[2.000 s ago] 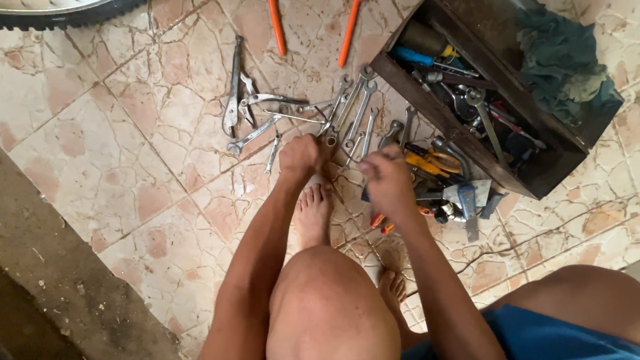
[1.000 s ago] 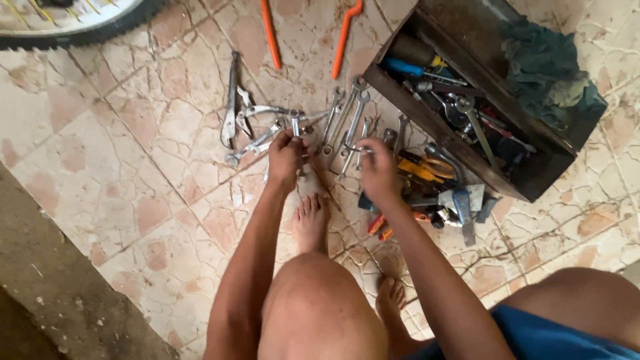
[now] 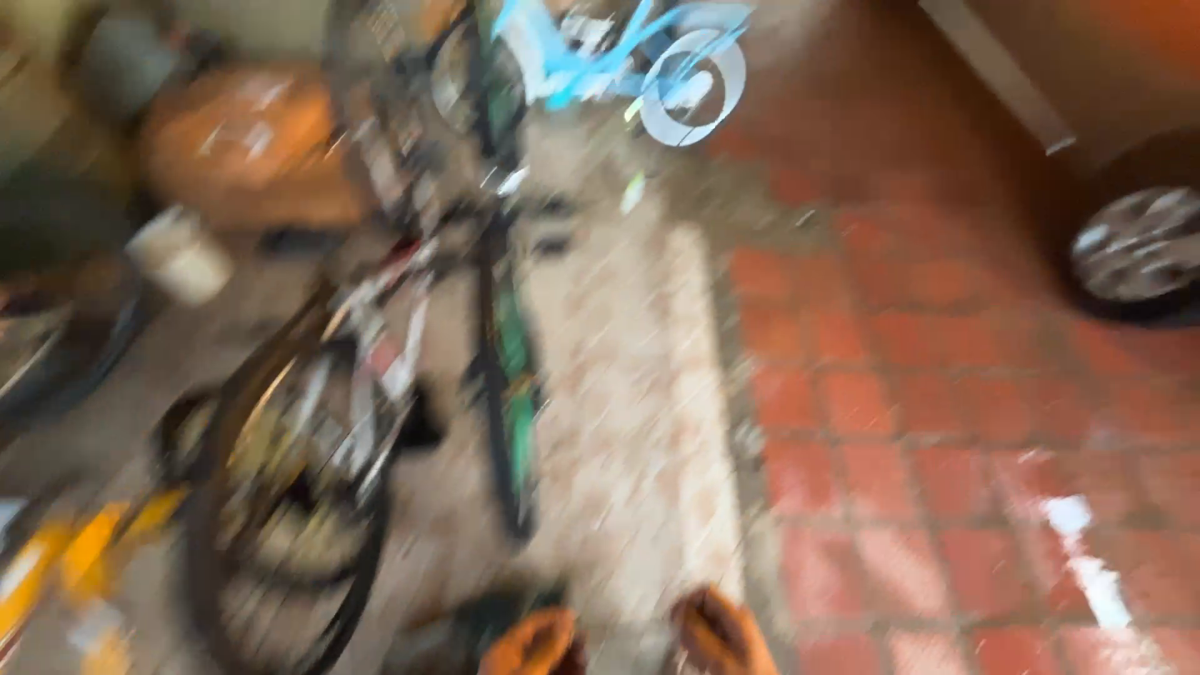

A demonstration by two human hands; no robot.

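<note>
The head view is heavily blurred. My left hand (image 3: 532, 643) is at the bottom edge, fingers curled, beside a dark object (image 3: 450, 633) that I cannot make out. To its right, also at the bottom edge, is my right hand (image 3: 722, 636), curled too. Whether either hand holds anything cannot be told. Ahead and to the left is a bicycle wheel (image 3: 211, 562) with a dark tyre, joined to a red and white frame (image 3: 398, 347). A long, narrow black and green object (image 3: 516, 375) extends forward from near the middle of the view.
A light blue bicycle (image 3: 600, 66) stands at the top. At right, a vehicle's wheel (image 3: 1139, 248) rests by red paving (image 3: 872, 403). Pale floor tiles (image 3: 609, 403) run up the middle. A whitish container (image 3: 180, 255) and yellow parts (image 3: 94, 553) are at left.
The view has swung up and away from the floor, leaving the wrenches out of sight. Both hands now appear at the bottom edge, farther apart in the picture.
</note>
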